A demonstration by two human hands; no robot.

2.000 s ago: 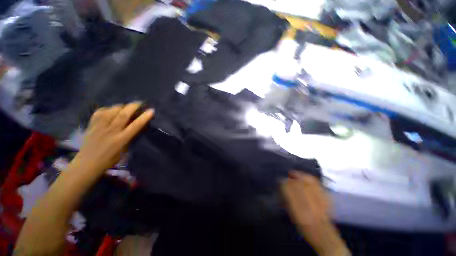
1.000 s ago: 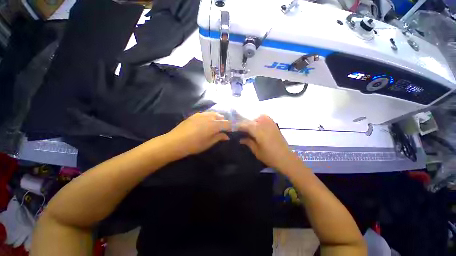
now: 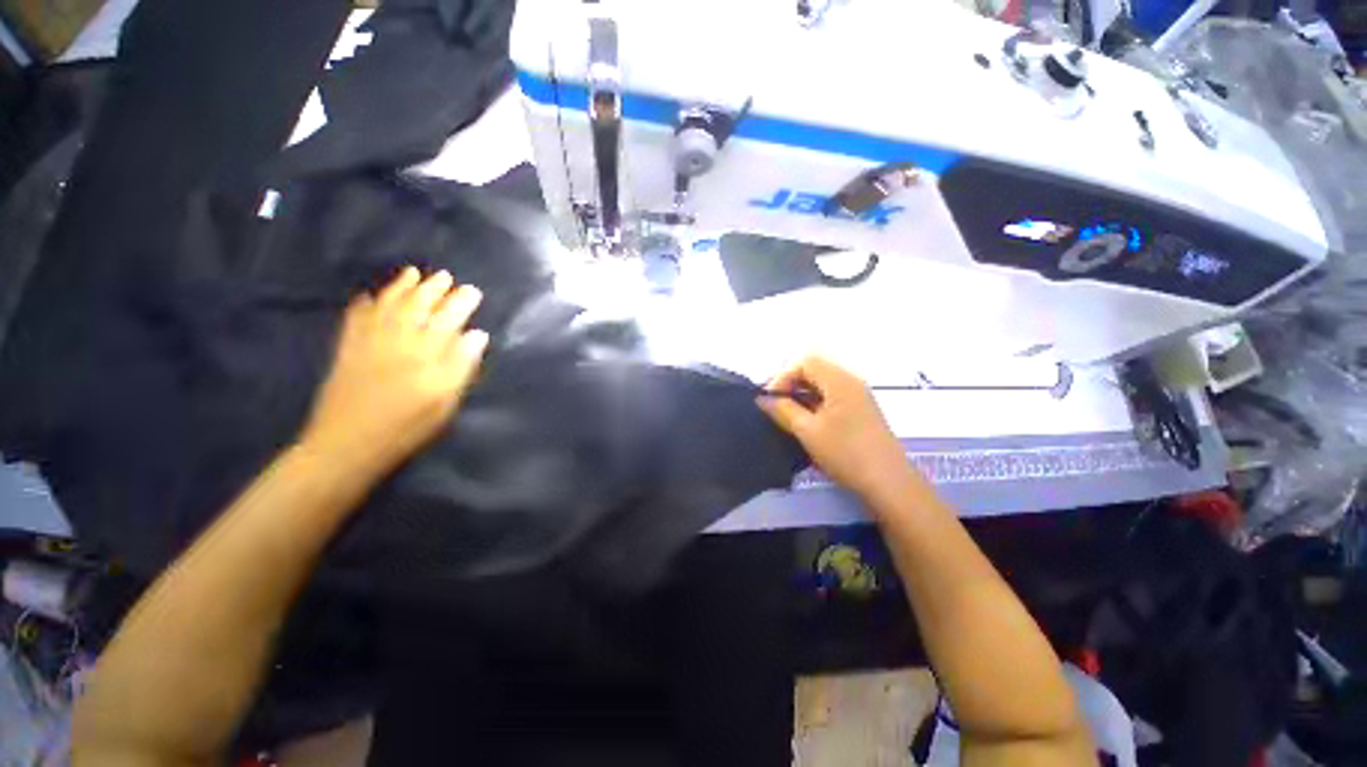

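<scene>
A black garment panel lies spread before the white sewing machine and hangs over the table's front edge. My left hand lies on the cloth left of the needle area, palm down, fingers slightly spread. My right hand pinches the panel's upper right edge between thumb and fingers, right of the needle. The presser foot area is washed out by the lamp, so I cannot tell if the cloth lies under the foot.
Long black cut panels lie at the left and back left. A pale ruler tape runs along the front edge. A dark thin line lies right of my right hand. Black cords and clear plastic are at the right.
My hands were together in front of the needle. My left hand has moved left onto the cloth, my right hand slightly right with the edge. The panel is now spread between them.
</scene>
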